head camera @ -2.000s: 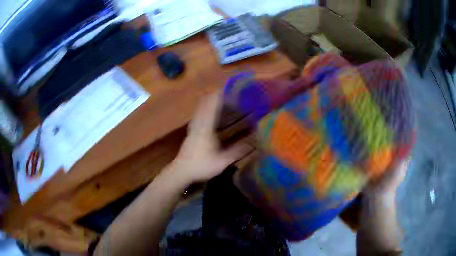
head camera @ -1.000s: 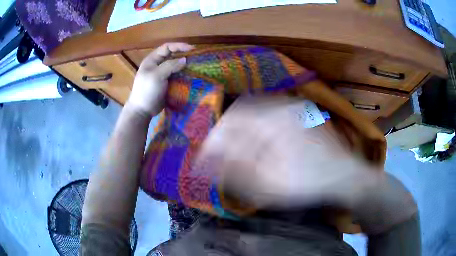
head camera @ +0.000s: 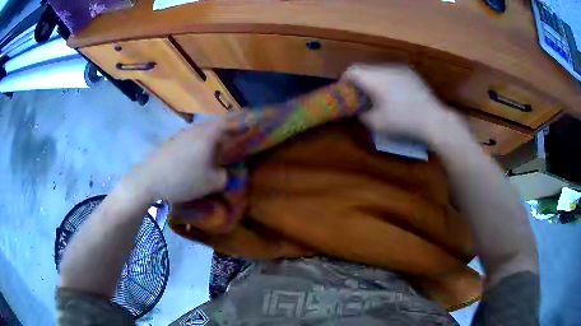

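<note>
The plaid garment (head camera: 296,121) lies over my lap, with its smooth rust-brown lining (head camera: 331,191) facing up. A narrow plaid band is stretched between my two hands across its top. My left hand (head camera: 185,162) is closed on the left end of the band; more plaid cloth hangs below it. My right hand (head camera: 398,95) is closed on the right end, higher up. Both hands are blurred and their fingertips are partly hidden. A pale label (head camera: 401,147) shows on the lining just below my right hand.
The wooden desk (head camera: 267,22) with drawers stands in front. A calculator (head camera: 555,35) lies at its right edge. A floor fan (head camera: 137,264) is at lower left. White rolls (head camera: 48,75) are at upper left. An open box (head camera: 535,181) stands at right.
The garment now shows mostly lining instead of plaid. My right hand has moved up and away to the band's right end. My left hand has come lower, toward me.
</note>
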